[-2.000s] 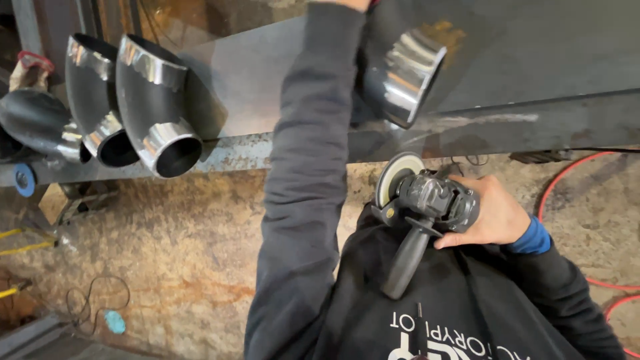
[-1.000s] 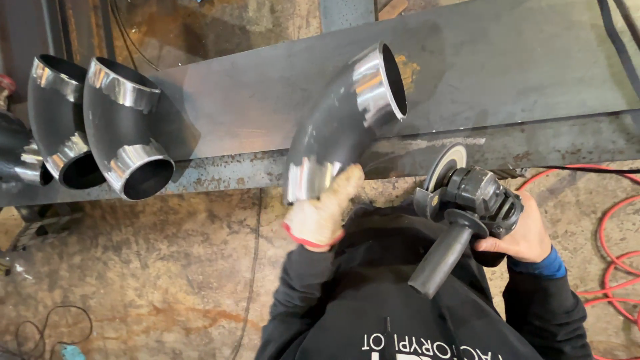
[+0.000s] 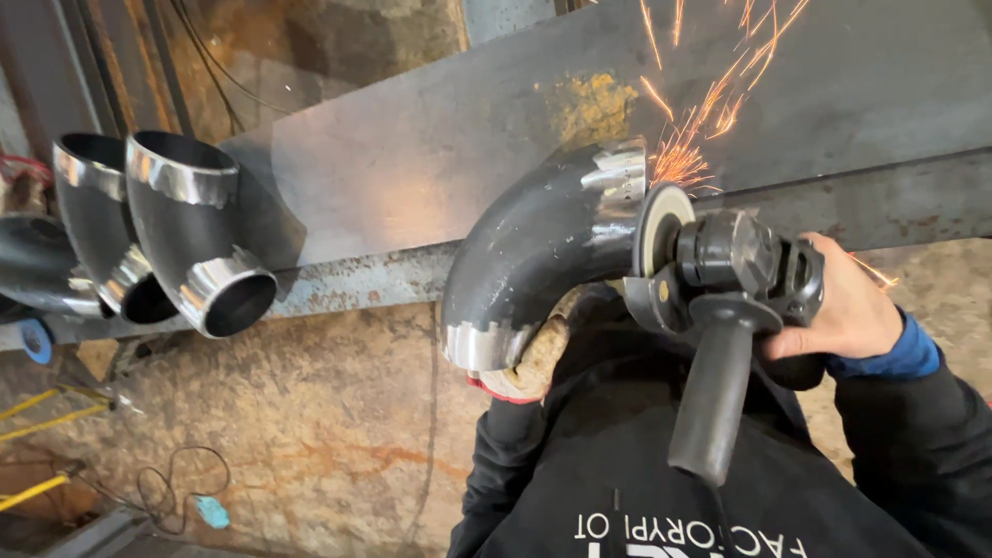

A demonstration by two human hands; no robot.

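Observation:
My left hand, in a whitish work glove with a red cuff, holds a black steel pipe elbow from below, near its lower end. Both ends of the elbow are ground to bright metal. My right hand, bare, grips the body of an angle grinder. Its disc is against the elbow's right end, and orange sparks fly up from there. The grinder's side handle points down, with no hand on it. The fingers of my left hand are partly hidden behind the elbow.
The elbow rests over the edge of a steel plate on a rusty beam. Several more elbows stand at the left, beside a blue-rimmed disc. A thin cable and yellow bars lie lower left.
The gloved left hand, out of view at first, came to the elbow's lower end. The elbow's right end and the grinder's disc, apart before, are now together, and sparks have appeared.

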